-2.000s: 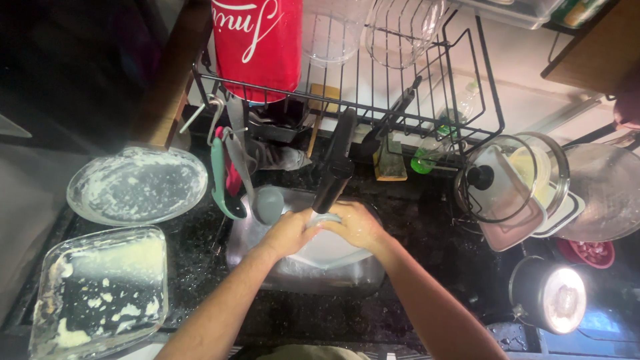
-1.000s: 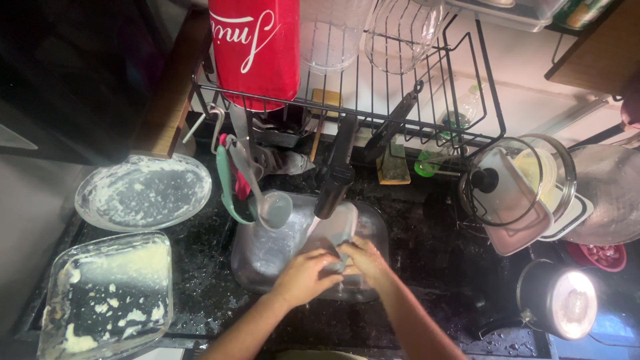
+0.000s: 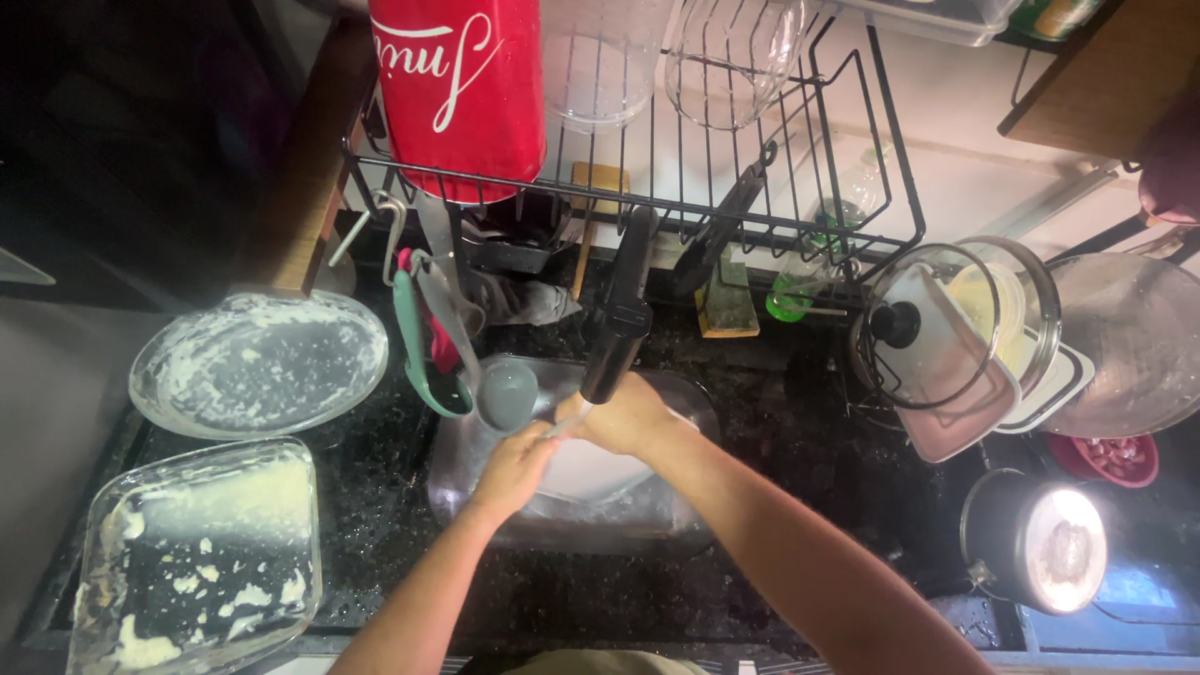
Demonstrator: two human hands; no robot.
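Note:
Both hands are over the stainless steel sink (image 3: pixel 553 530), below the black faucet (image 3: pixel 619 342). My left hand (image 3: pixel 514 469) grips the left edge of a whitish, translucent plastic piece (image 3: pixel 595 469), probably a container or lid. My right hand (image 3: pixel 623 417) is at its upper edge beside the faucet's mouth, its fingers partly hidden. A thin stream of water falls from the faucet by the hands. Just left of the faucet hangs a grey ladle (image 3: pixel 507 396), next to a green ladle (image 3: pixel 422 356).
Left on the black granite counter are a residue-coated oval glass dish (image 3: pixel 262 361) and a rectangular glass dish (image 3: pixel 197 562). A black wire rack (image 3: pixel 600 197) hangs above, holding a red container (image 3: pixel 459 94). Glass lids (image 3: pixel 928 328) and a small pot (image 3: pixel 1031 544) stand right. A sponge (image 3: pixel 727 300) lies behind.
The hands have moved up toward the faucet since one second ago. The whitish piece, upright between faucet and hands then, now lies lower, more broadly in view.

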